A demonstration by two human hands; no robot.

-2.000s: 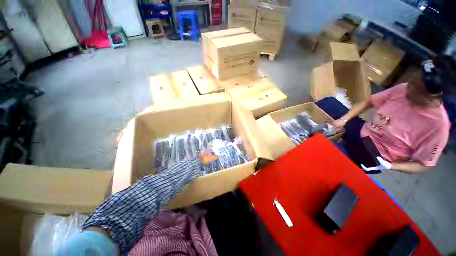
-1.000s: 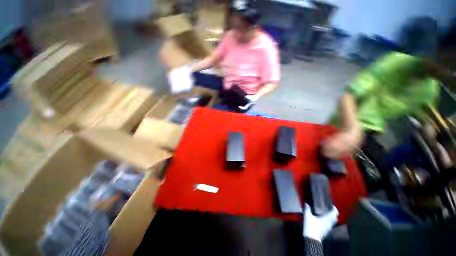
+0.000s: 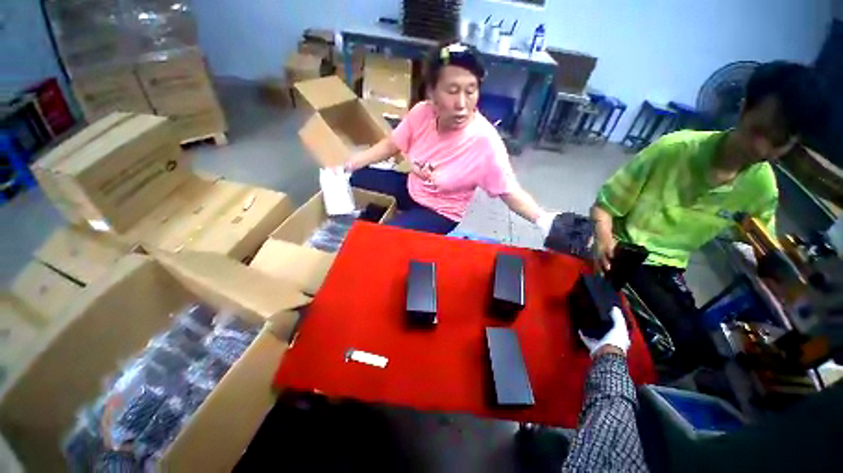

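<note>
My right hand (image 3: 605, 334), in a white glove, grips the near end of a black housing (image 3: 593, 297) at the right side of the red table (image 3: 425, 369). Other black housings stand or lie on the table: one at the left (image 3: 421, 290), one at the back middle (image 3: 508, 281) and one nearer me (image 3: 509, 366). My left hand (image 3: 115, 406) is low in the open packing carton (image 3: 236, 406), among bagged housings (image 3: 189, 369). It is small and blurred, and its grip cannot be made out.
A slim white tool (image 3: 368, 358) lies on the table. A person in pink (image 3: 453, 166) sits beyond it by a second carton (image 3: 288, 263), holding a white sheet or bag (image 3: 337, 192) and a dark piece. A person in green (image 3: 684, 194) holds a black piece at the right. Closed cartons (image 3: 120, 175) stand left.
The view has swung right from the cartons to the table. My right hand has moved up with a housing. The person in pink now reaches a dark piece towards the person in green.
</note>
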